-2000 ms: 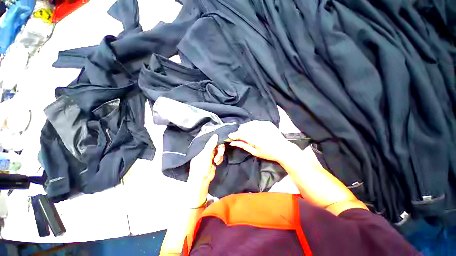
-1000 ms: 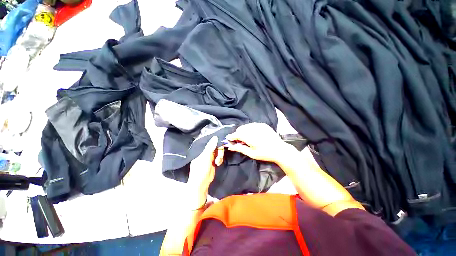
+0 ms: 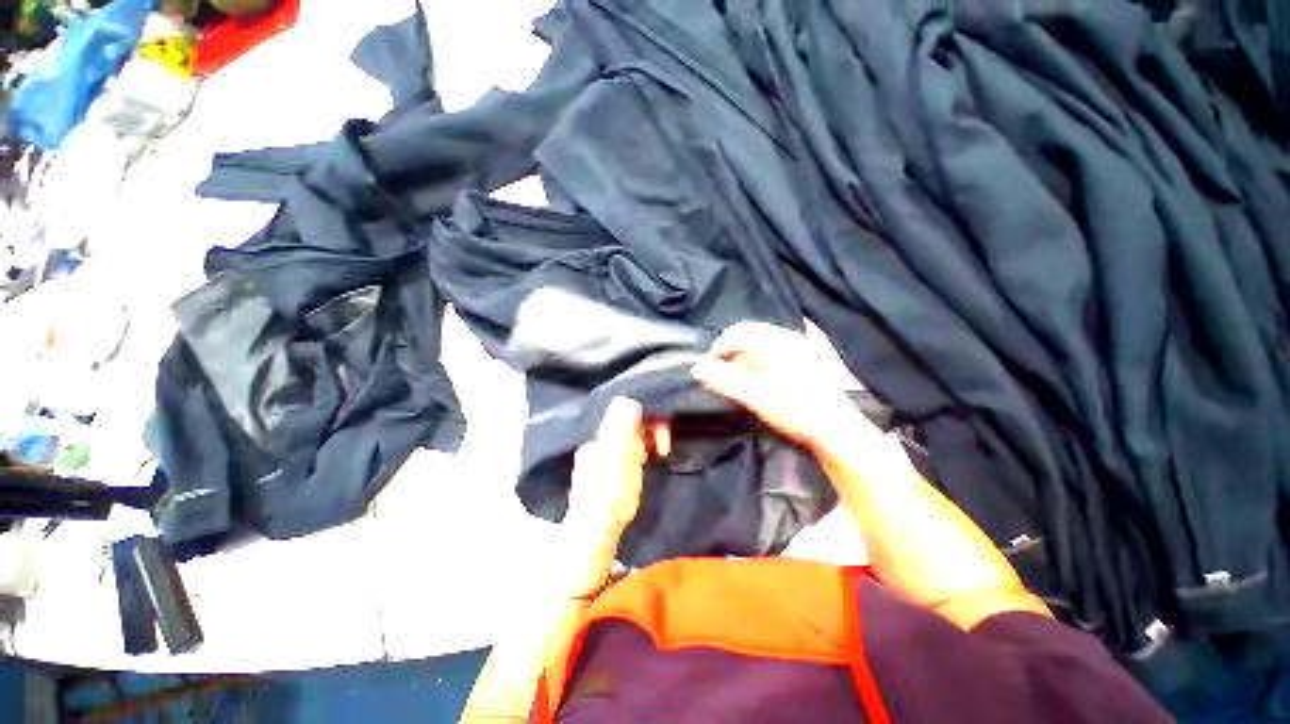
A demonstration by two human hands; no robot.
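A pair of dark navy trousers (image 3: 594, 276) lies on the white table in front of me, its waist end towards me. A pale grey lining patch (image 3: 587, 328) shows at the waist end. My left hand (image 3: 620, 474) holds the near edge of the cloth, with fingertips at the waistband. My right hand (image 3: 764, 375) lies on the waistband a little to the right, fingers bent over the cloth. The hands are close but apart. The fingertips are partly hidden and blurred, and no tool can be made out.
A large pile of dark trousers (image 3: 990, 269) fills the right side, with small white marks at its near ends. A crumpled dark pair (image 3: 304, 382) lies left. A black clamp-like object (image 3: 71, 492) and black block (image 3: 156, 594) are at the left edge. Coloured bags (image 3: 88, 71) lie far left.
The view has shifted, so things sit further right. My right hand has moved slightly away from my left fingertips, and the waistband cloth between them has folded over.
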